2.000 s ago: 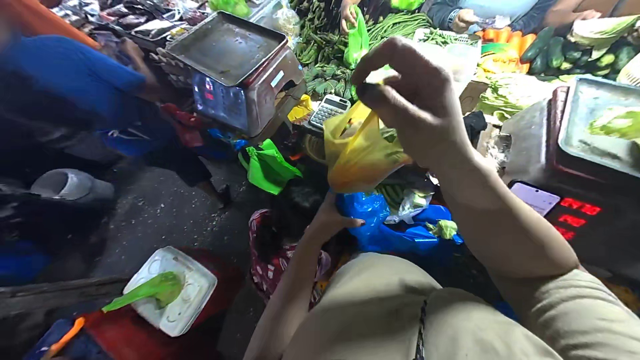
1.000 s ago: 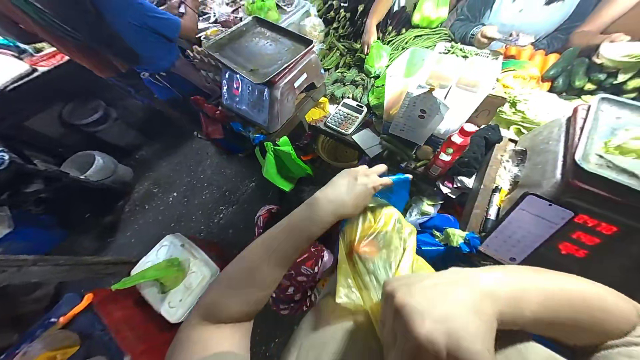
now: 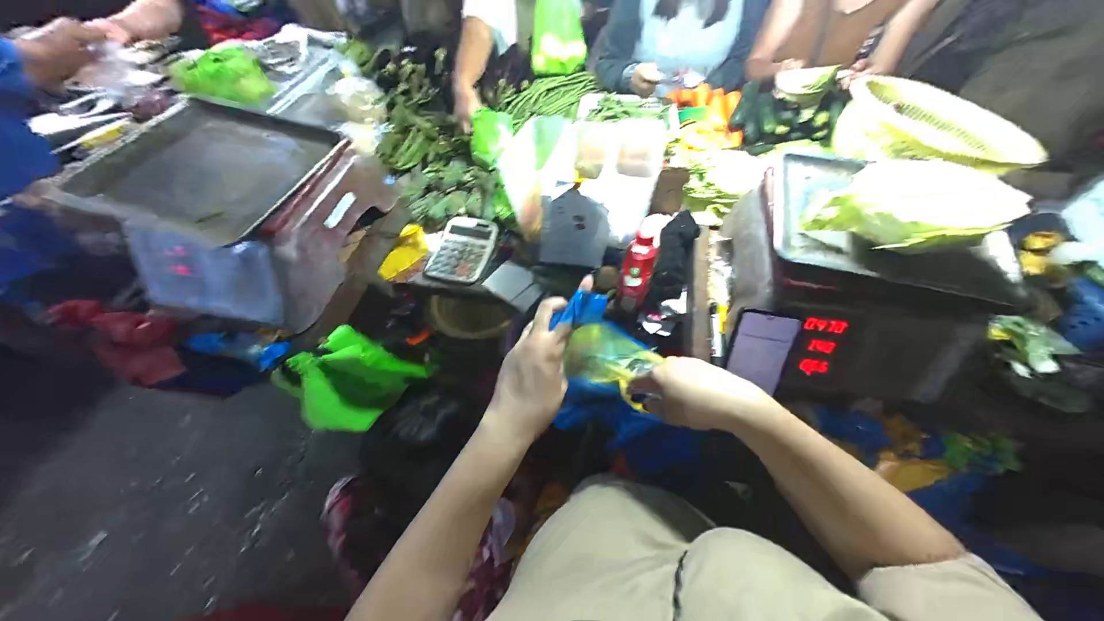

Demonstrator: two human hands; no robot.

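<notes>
My left hand [image 3: 536, 371] grips the edge of a blue plastic bag [image 3: 583, 309] in front of my lap. A yellow plastic bag [image 3: 604, 352] is bunched between my hands, and my right hand [image 3: 686, 392] holds its gathered end. What lies inside the yellow bag cannot be made out. More blue plastic hangs below and behind my hands. Just beyond them stands a red bottle [image 3: 638, 266], with a calculator [image 3: 462, 250] to its left.
A tray scale [image 3: 207, 168] stands left; another scale [image 3: 880, 336] on the right bears a leafy cabbage [image 3: 923, 203] and a phone [image 3: 762, 349] leans by it. A green plastic bag [image 3: 349, 379] hangs at left. Green beans [image 3: 548, 97], carrots [image 3: 714, 108] and several people are across the stall.
The yellow bag, full and hanging low over my lap a second ago, is now bunched beside the blue bag. The view has swung right; a leafy cabbage shows on the right scale.
</notes>
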